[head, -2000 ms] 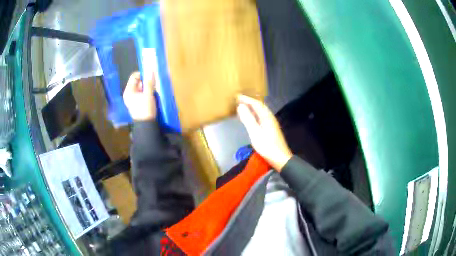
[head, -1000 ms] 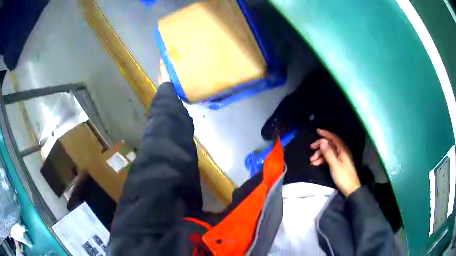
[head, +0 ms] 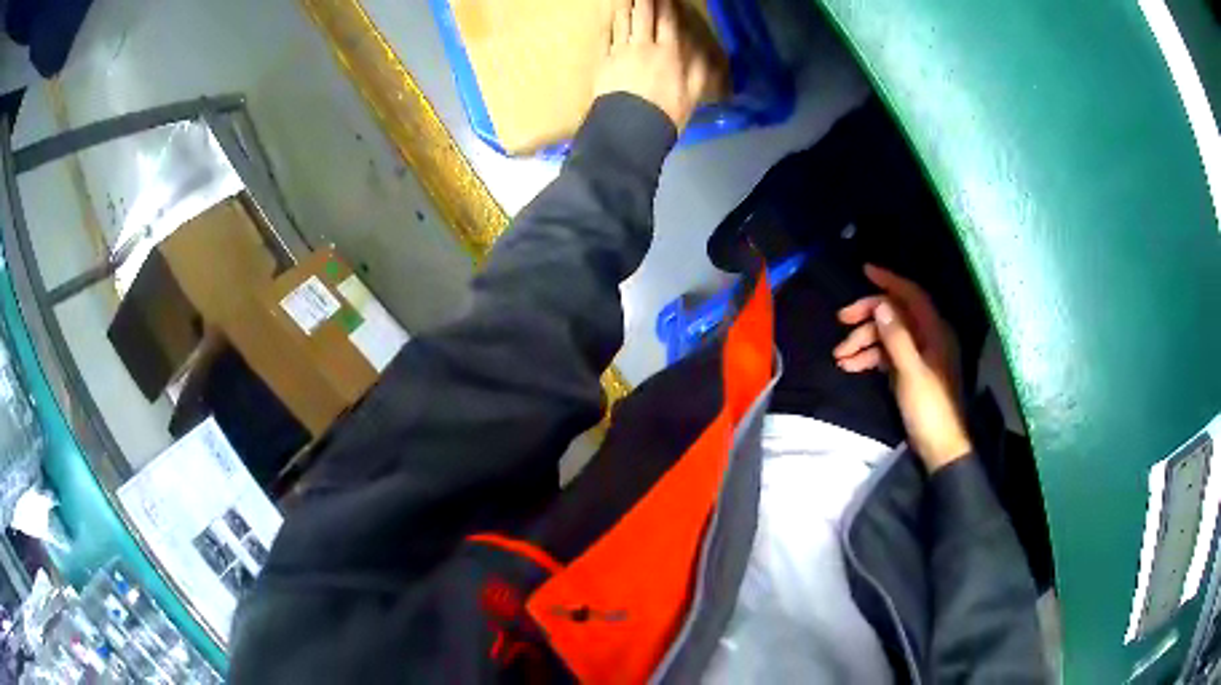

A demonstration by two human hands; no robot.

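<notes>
A blue plastic stool [head: 766, 94] stands on the grey floor at the top of the view, cut off by the upper edge. A tan cardboard pad [head: 533, 74] covers its top. My left hand [head: 656, 60] lies flat on the pad near its right side, palm down, with nothing seen in it. My right hand [head: 908, 351] is in front of my body over my dark trousers, fingers partly curled, and holds nothing that I can see.
A green bench [head: 998, 201] curves down the right side, with a fixture plate [head: 1178, 529] on a white sheet. Cardboard boxes [head: 221, 281] and a printed paper [head: 201, 515] are at the left. A yellow floor line [head: 415, 134] runs beside the stool. Another blue frame [head: 690, 319] shows near my legs.
My left hand has moved from the stool's left side onto the pad. The stool now shows higher in the view. My right hand, earlier at the pad's edge, has drawn back to my body.
</notes>
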